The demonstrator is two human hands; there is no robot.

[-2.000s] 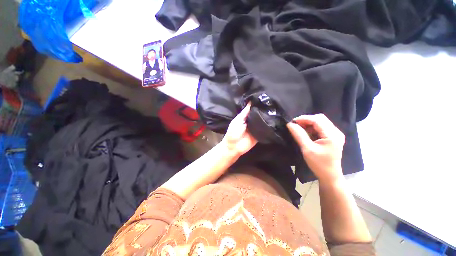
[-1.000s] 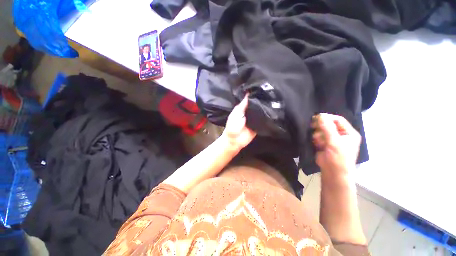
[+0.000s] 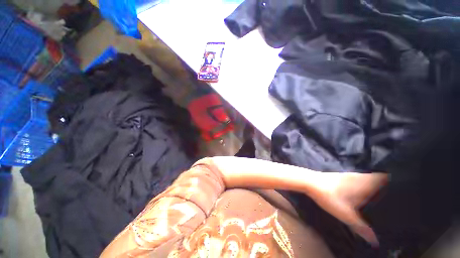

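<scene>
The black garment lies in folds over the white table and hangs over its near edge. Its shiny lining shows in the middle and a matte part fills the dark right side. My left hand is at the lower right against the black cloth. Its thumb is spread from its fingers, whose tips are hidden in the dark cloth, so I cannot tell if it grips. My right hand is not visible; a blurred pale patch at the bottom right corner is unclear. No snips show.
A lit smartphone lies on the white table. A large black garment pile is at left, below table level. Blue crates stand at far left. A blue plastic bag hangs at the table corner. A red item is under the table edge.
The view has swung right to left, so the pile and phone sit further right. The garment is turned, showing more lining. My left hand has reached far right; my right hand has left view.
</scene>
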